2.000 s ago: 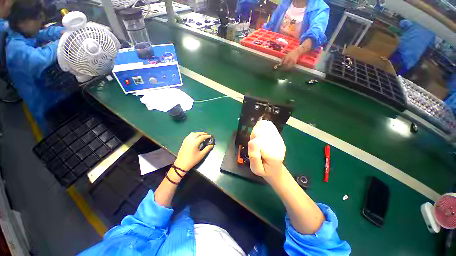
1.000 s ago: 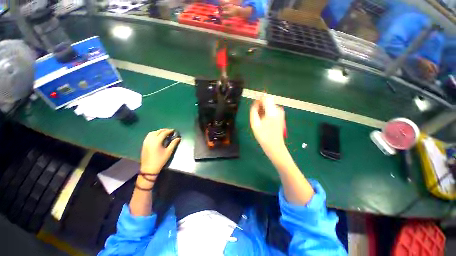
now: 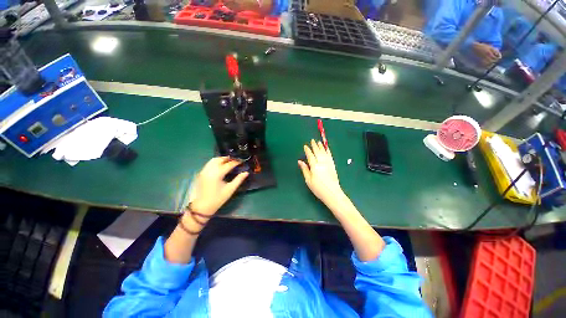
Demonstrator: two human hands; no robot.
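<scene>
The black press fixture (image 3: 239, 124) stands upright on its flat base, with its red-gripped handle (image 3: 232, 66) pointing up and nothing holding it. My left hand (image 3: 214, 184) is at the low left of the press, fingers curled at the nest beside the orange bits. A small dark part (image 3: 241, 169) shows between its fingertips, partly hidden by them. My right hand (image 3: 321, 171) is right of the press, palm down over the bench, fingers spread, with no part seen in it. The red marker pen (image 3: 322, 133) lies just beyond its fingertips.
A dark phone (image 3: 378, 152) and a pink desk fan (image 3: 458, 133) stand to the right, near a yellow tray (image 3: 504, 169). White cloth (image 3: 94, 138), a black lump (image 3: 120, 152) and the blue instrument (image 3: 52, 105) are left. Red trays (image 3: 499, 277) sit lower right. People work across the line.
My right hand has let go of the press handle, which has swung up, and has moved right. My left hand has moved from left of the press to its nest. The view has turned right.
</scene>
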